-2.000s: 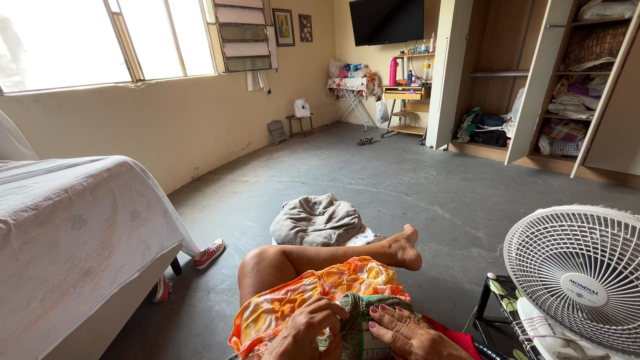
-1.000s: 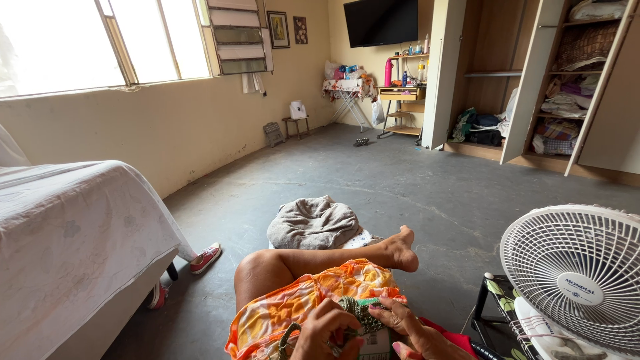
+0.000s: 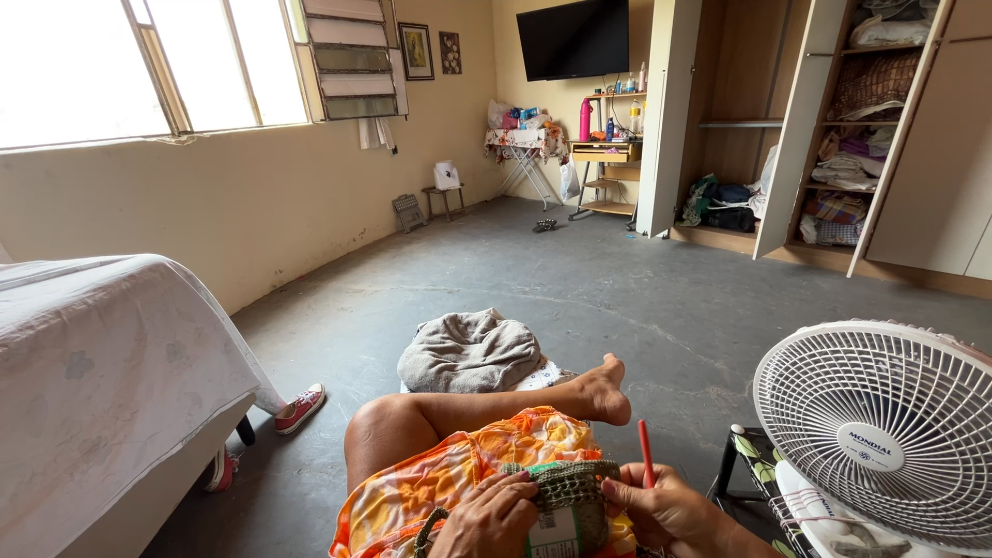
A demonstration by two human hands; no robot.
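Olive-green crochet work lies over a labelled ball of green yarn above my lap, on orange and yellow patterned cloth. My left hand holds the left side of the work, fingers bent over its edge. At the right edge, my right hand pinches the work and also holds a red crochet hook, whose handle points up. The hook's tip is hidden. A loop of green cord or crochet shows left of my left hand.
A white Mondial fan stands close on the right, by a small black-framed stand. A bed with a white cover is at left, a red sneaker beside it. Ahead lies a folded grey cloth.
The red hook now stands up clearly in my right hand, which has moved to the right edge of the work. My left hand has flattened somewhat over the left side.
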